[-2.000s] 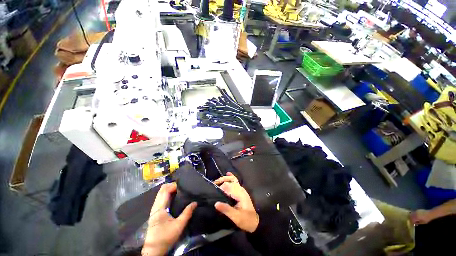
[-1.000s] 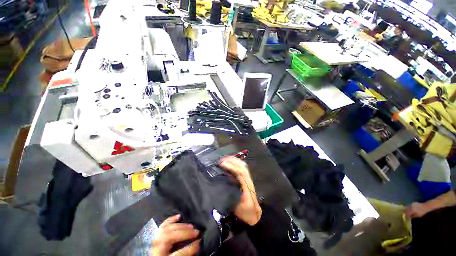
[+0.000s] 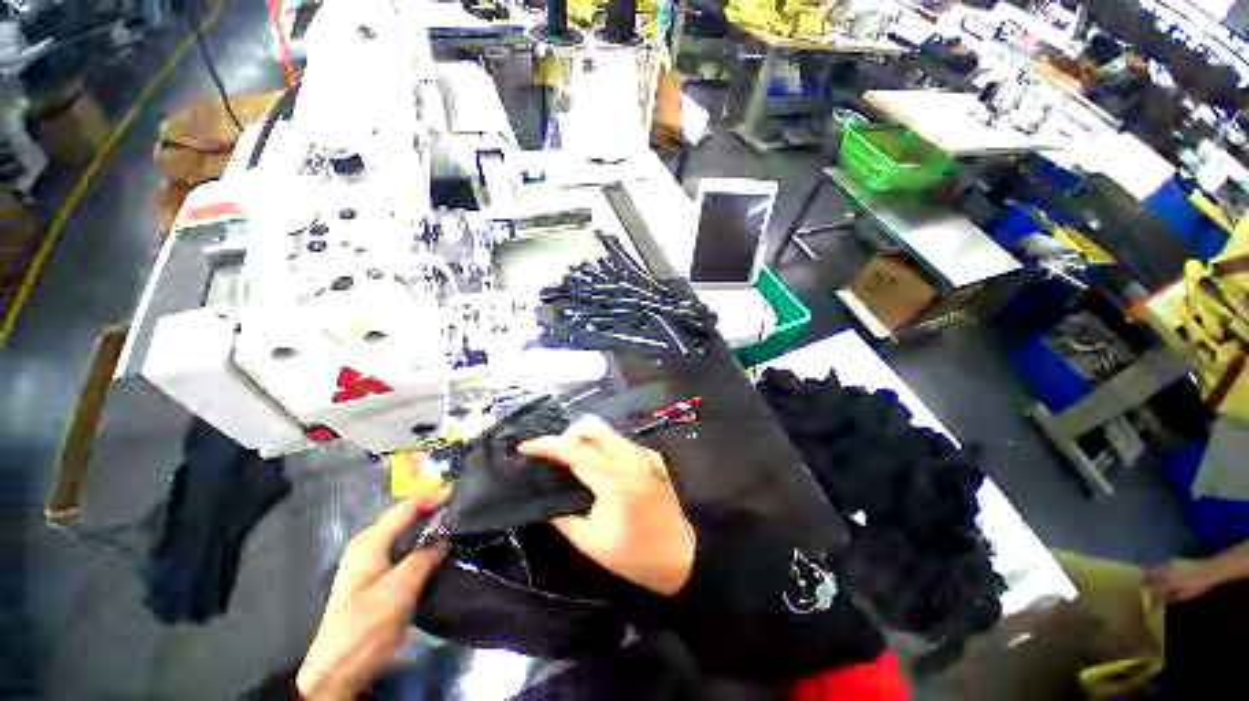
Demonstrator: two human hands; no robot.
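Note:
A soft black sewn article [image 3: 514,490] with pale lines along its edges is held in front of the sewing machine [image 3: 343,315]. My left hand [image 3: 367,600] grips its left edge between thumb and fingers. My right hand [image 3: 627,504] lies on its upper right part, with the fingers pressed on the cloth. The lower part of the article hangs down, and its end is hard to tell from the dark background. A yellow part [image 3: 417,473] shows behind the article, partly hidden by it.
Black straps [image 3: 627,310] fan out behind the red-handled snips [image 3: 667,415]. A control panel [image 3: 730,236] stands beyond. A pile of black pieces [image 3: 890,500] lies on the right side table. A black piece [image 3: 212,527] lies left. Another person's hand [image 3: 1175,581] shows at far right.
The black article has been turned and folded over, and its pale-lined edge now shows below my hands. My left hand has moved up and left to the article's edge; my right hand has shifted onto its top.

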